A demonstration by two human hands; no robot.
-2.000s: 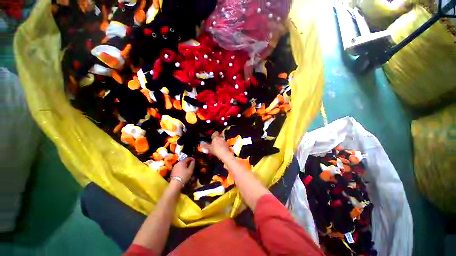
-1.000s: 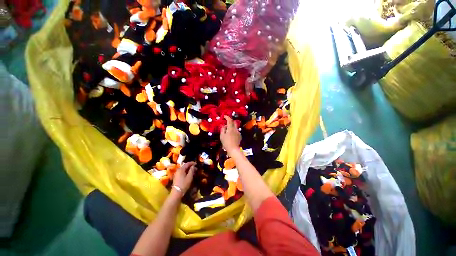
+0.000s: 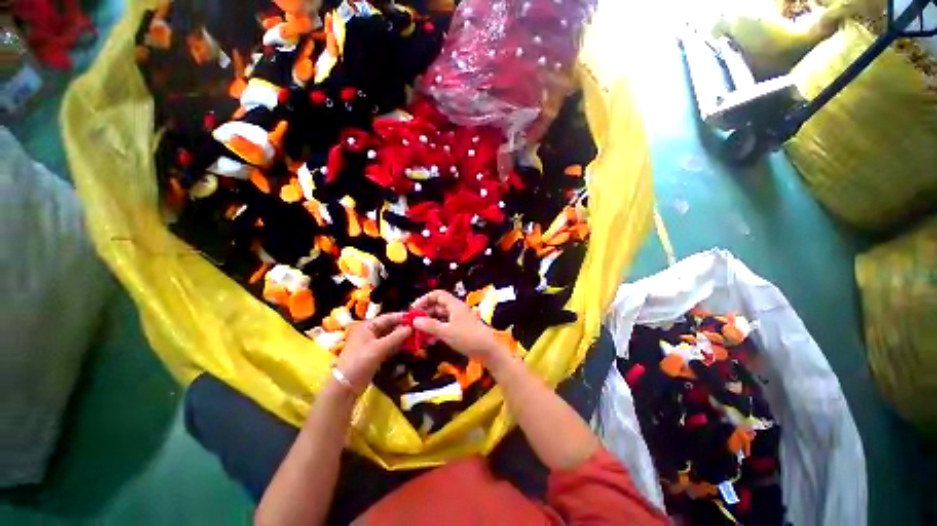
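Observation:
A small red accessory [image 3: 414, 321] is held between my left hand [image 3: 370, 346] and my right hand [image 3: 452, 325], over the near part of the open yellow sack [image 3: 195, 308]. The fingertips of both hands meet at it and partly hide it. Black plush toys with white and orange parts [image 3: 286, 291] fill the sack around and below my hands. A loose heap of red accessories with white dots [image 3: 432, 170] lies on the toys beyond my hands. Whether a toy is also held is too small to tell.
A shiny clear bag of red accessories [image 3: 503, 62] lies on the pile at the top. A white woven sack [image 3: 812, 380] with similar toys stands at right. Full yellow sacks [image 3: 863, 123] and a hand truck [image 3: 760, 108] are at upper right. A pale sack [image 3: 41, 308] is at left.
My right hand has come back from the red heap towards me and now meets my left hand. Both now hold a red accessory between the fingertips.

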